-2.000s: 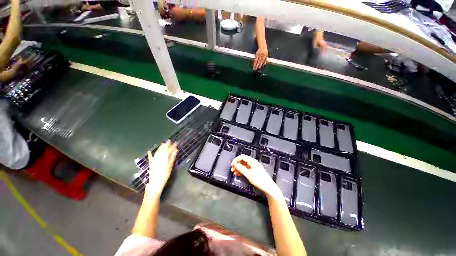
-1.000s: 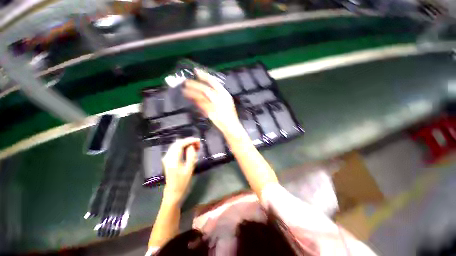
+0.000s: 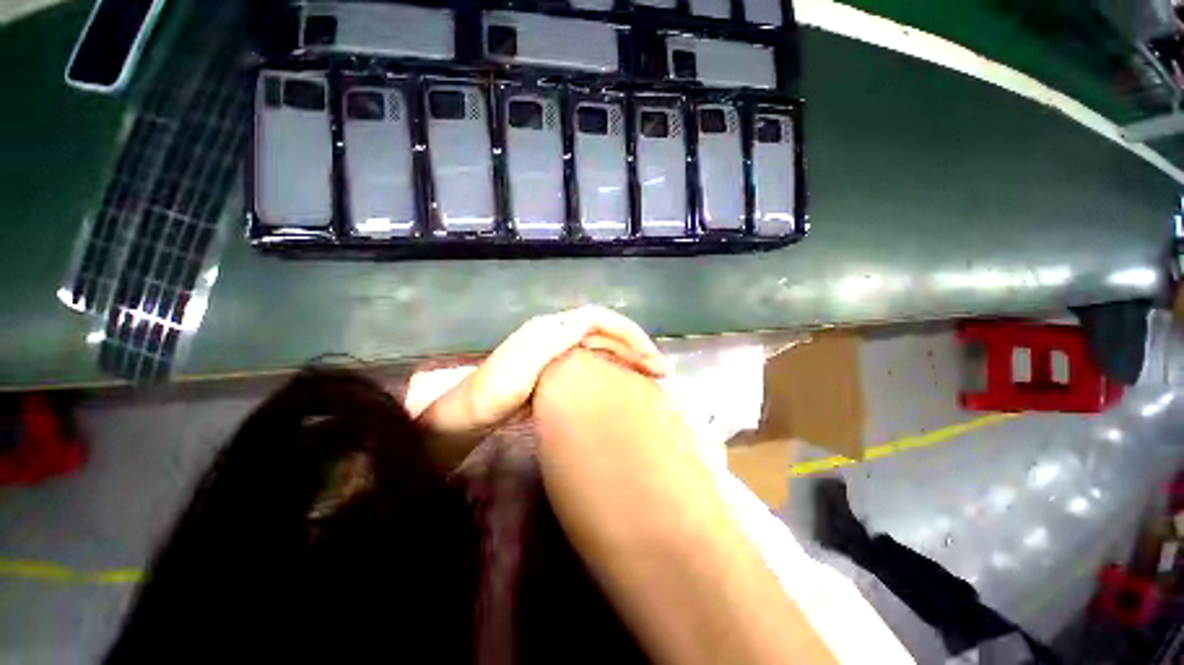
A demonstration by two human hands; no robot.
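Note:
The black blister tray [image 3: 519, 247] lies flat on the green bench at the top, cut off by the upper edge. Grey phone cases [image 3: 532, 175] with dark camera cutouts stand in its near row, with sideways ones behind. My left hand [image 3: 584, 340] is at the bench edge below the tray, bent over my right wrist. Its fingertips and anything under them are hidden. My right forearm comes up from the bottom, but my right hand does not show. The gridded stack of adhesive sheets [image 3: 156, 221] lies left of the tray.
A smartphone [image 3: 112, 39] lies at upper left. A brown cardboard box [image 3: 815, 390] with white material is below the bench edge. A red stool [image 3: 1039, 368] stands at right, and another red object at far left. Dark hair covers the lower left.
The view has turned down, so the tray now sits at the top. Both hands have left the tray and come together by the bench edge near my body.

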